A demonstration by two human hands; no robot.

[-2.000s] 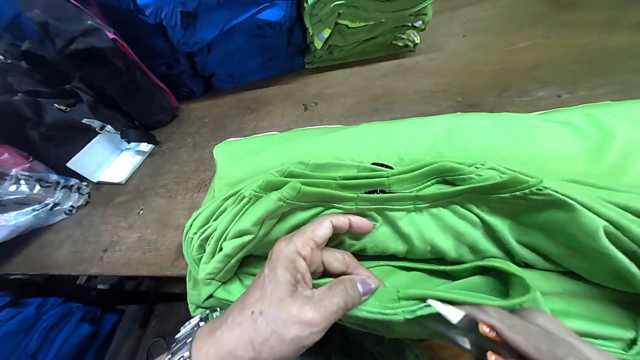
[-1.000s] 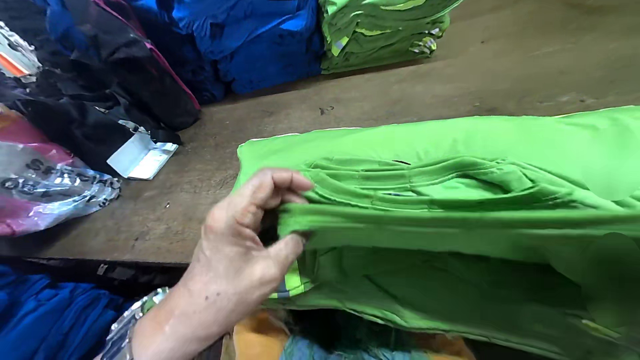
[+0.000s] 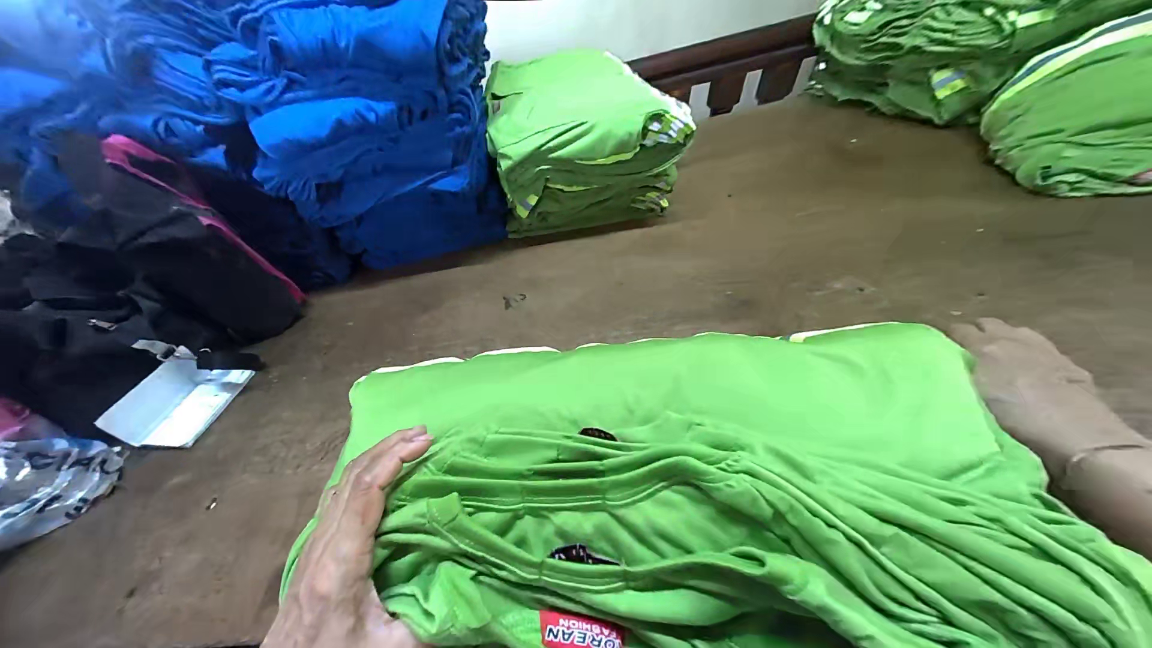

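Observation:
A pile of folded light green garments (image 3: 675,387) lies on the wooden table, with several collars or neckbands layered toward me. Small black labels (image 3: 583,554) and a red label with writing (image 3: 580,629) show at the neckbands. My left hand (image 3: 346,540) rests against the pile's left side, fingers extended and holding nothing on its own. At the far right end, my right hand (image 3: 1017,360) lies by the pile's corner, its fingertips near the table; its underside is hidden. No tool shows in either hand.
Tall stacks of blue cloth (image 3: 360,135) and a green folded stack (image 3: 585,144) stand at the back. More green bundles (image 3: 1071,108) are at back right. A black bag with pink trim (image 3: 153,252), a white card or booklet (image 3: 175,400) and a clear plastic bag (image 3: 54,486) lie left.
The view has lifted and widened. My left hand has let go of the green cloth edge it held up, and the cloth now lies on the pile. My right hand has come into view at the far end.

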